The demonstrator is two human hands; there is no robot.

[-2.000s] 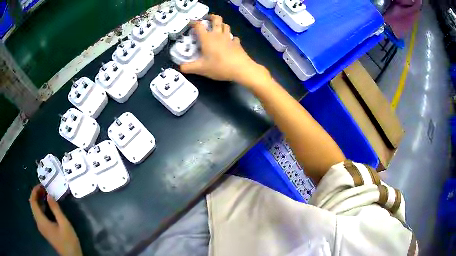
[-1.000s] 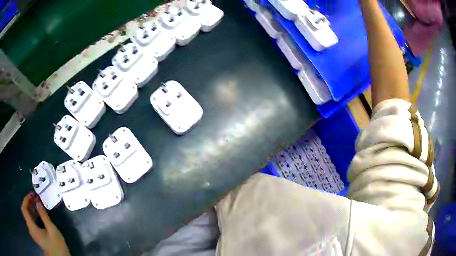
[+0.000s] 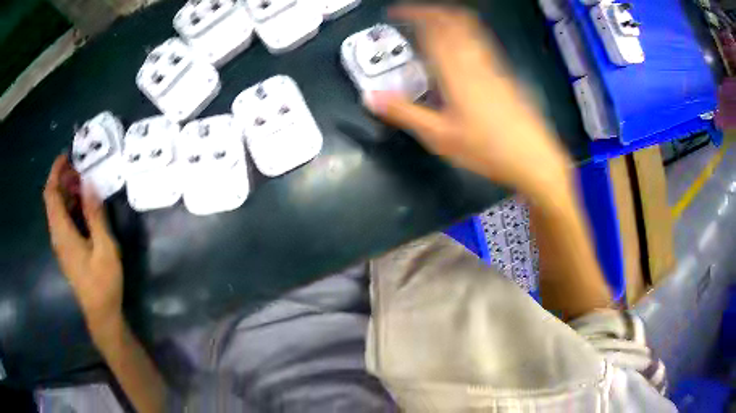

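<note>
White plug-pin units, back covers or closed adapters, lie pins up on the dark green mat. My left hand (image 3: 90, 250) is at the lower left end of the leftmost unit (image 3: 98, 153), thumb and finger against its edge. Beside it are a second unit (image 3: 152, 179), a third (image 3: 215, 184) and a fourth (image 3: 282, 141). My right hand (image 3: 472, 113) is blurred, its fingers spread around the right side of a separate unit (image 3: 387, 64). The thumb is at that unit's lower edge; whether the fingers grip it is unclear.
More units (image 3: 179, 79) stand along the back, some cut off by the top edge. At right, a blue sheet (image 3: 662, 89) bears white pieces, with covers along its edge. Below are a blue bin of pinned pieces (image 3: 510, 242) and brown cardboard (image 3: 655, 218).
The view has shifted and turned. My right hand has come back from the blue sheet's side to the separate unit. My left hand remains at the leftmost unit.
</note>
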